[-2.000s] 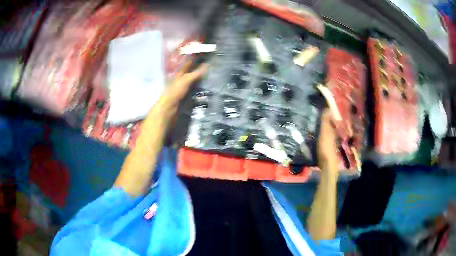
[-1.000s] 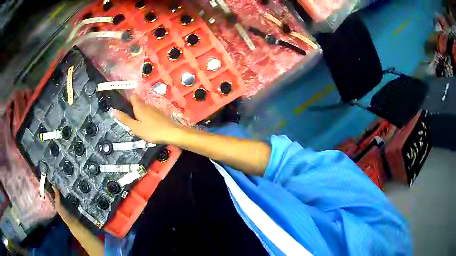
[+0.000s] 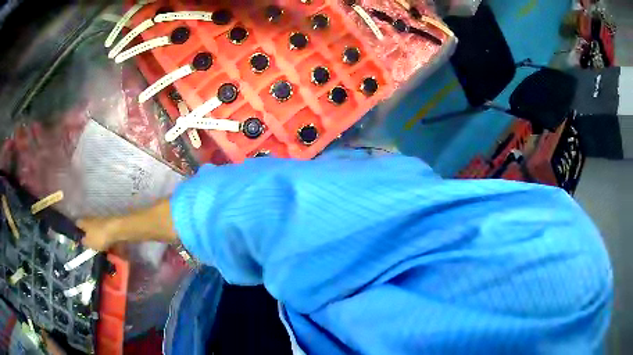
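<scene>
The black parts tray (image 3: 35,267) lies at the far lower left, cut off by the picture's edge, with a red tray (image 3: 113,305) showing beneath it. It holds dark watch heads and paper label strips under shiny film. My right hand (image 3: 96,233) is at the black tray's upper right edge and grips it; its fingertips are blurred and partly hidden. My left hand is not in view. A red parts tray (image 3: 291,107) at top centre holds round black watch heads (image 3: 259,62), one per pocket, several with cream strips (image 3: 165,83).
A white paper sheet (image 3: 121,170) lies between the trays on film-covered red trays. A strapped watch (image 3: 399,26) lies at the top right of the red tray. Black chairs (image 3: 486,59), blue floor and stacked red trays (image 3: 517,156) are at the right.
The black tray has moved left and down in the picture, with my right hand at its edge. My left hand has left the picture. The paper sheet and more of the red tray now show.
</scene>
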